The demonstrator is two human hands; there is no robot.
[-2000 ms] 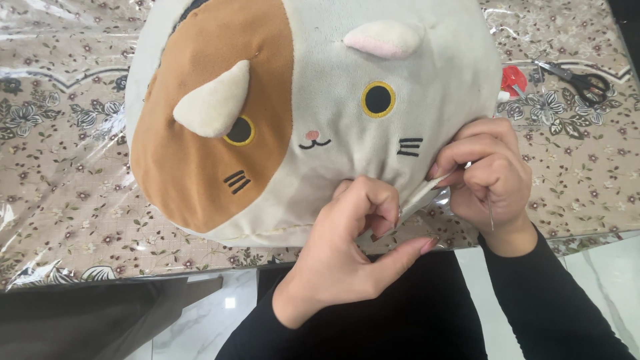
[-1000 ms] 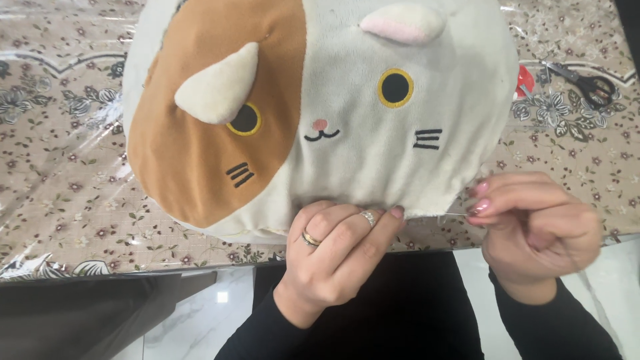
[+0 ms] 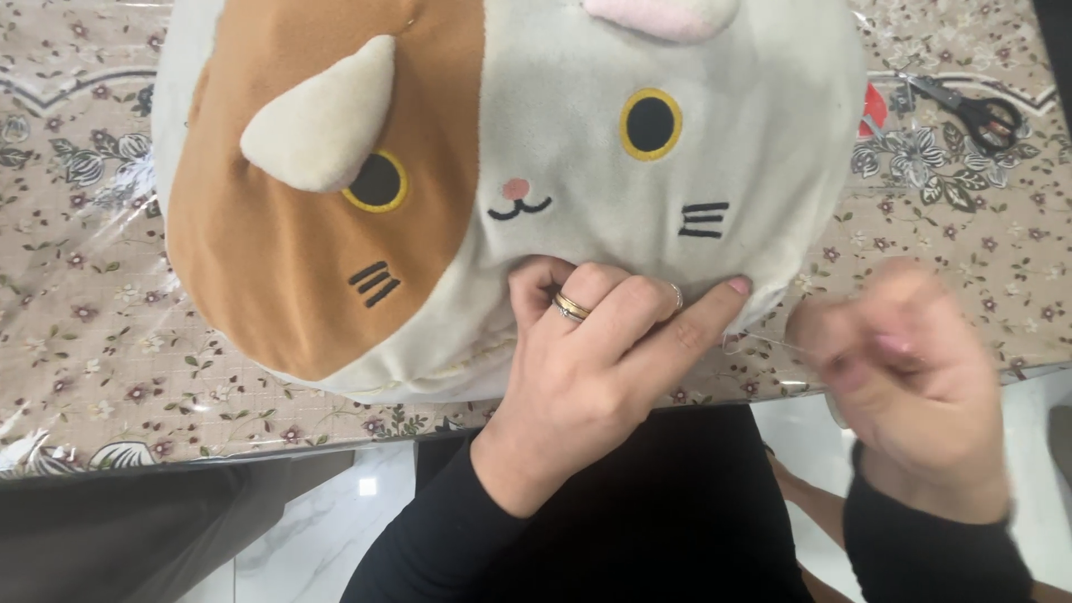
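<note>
A plush cat cushion (image 3: 569,109) in white and orange lies on the table, its face upward. Curled over its lower edge, my left hand (image 3: 599,352) grips the plush fabric, with the index finger stretched toward the lower right edge. A thin pale thread (image 3: 775,342) runs from that edge to my right hand (image 3: 909,377), which is blurred and stands off to the right of the cushion. The fingertips of my right hand are pinched together on the thread. Whether a needle is between them cannot be told.
Black-handled scissors (image 3: 976,109) lie at the upper right, beside a red object (image 3: 873,109) partly behind the cushion. A floral tablecloth (image 3: 84,310) under clear plastic covers the table. The table's front edge runs just below the cushion, and a dark chair or similar item (image 3: 126,528) is at the lower left.
Two seconds ago both hands were close together at the cushion's lower right edge. My right hand has since moved off to the right with the thread. The cushion appears larger in view.
</note>
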